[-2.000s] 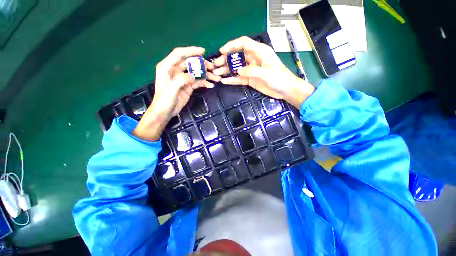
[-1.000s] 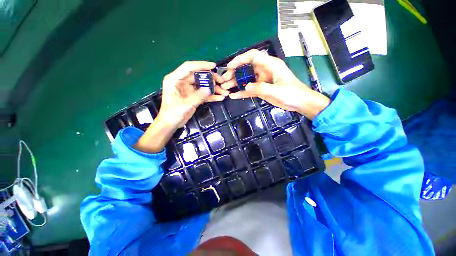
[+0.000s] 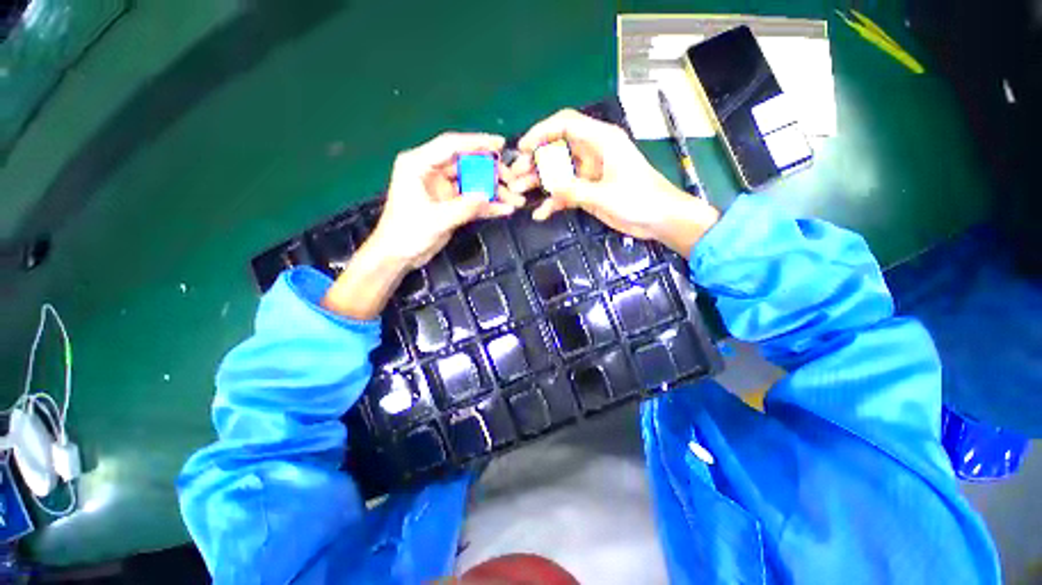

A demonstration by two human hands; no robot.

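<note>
My left hand holds a small square watch unit by its edges, its screen lit blue. My right hand holds a second watch unit, its screen lit white. The two units are side by side with a small gap, screens facing me, above the far edge of the glossy black tray. My fingertips nearly meet between them. The tray has a grid of square pockets with strong glare; I cannot tell whether the pockets hold anything. My forearms cover parts of its sides.
On the green mat, a printed sheet lies at the upper right with a smartphone on it and a pen beside the phone. Yellow-green tweezers lie at the far upper right. A white cable with a plug lies at the left edge.
The left unit's screen has changed from dark with white marks to blue, and the right one from dark with lines to white. Both hands still hold their units; the whole view has shifted slightly.
</note>
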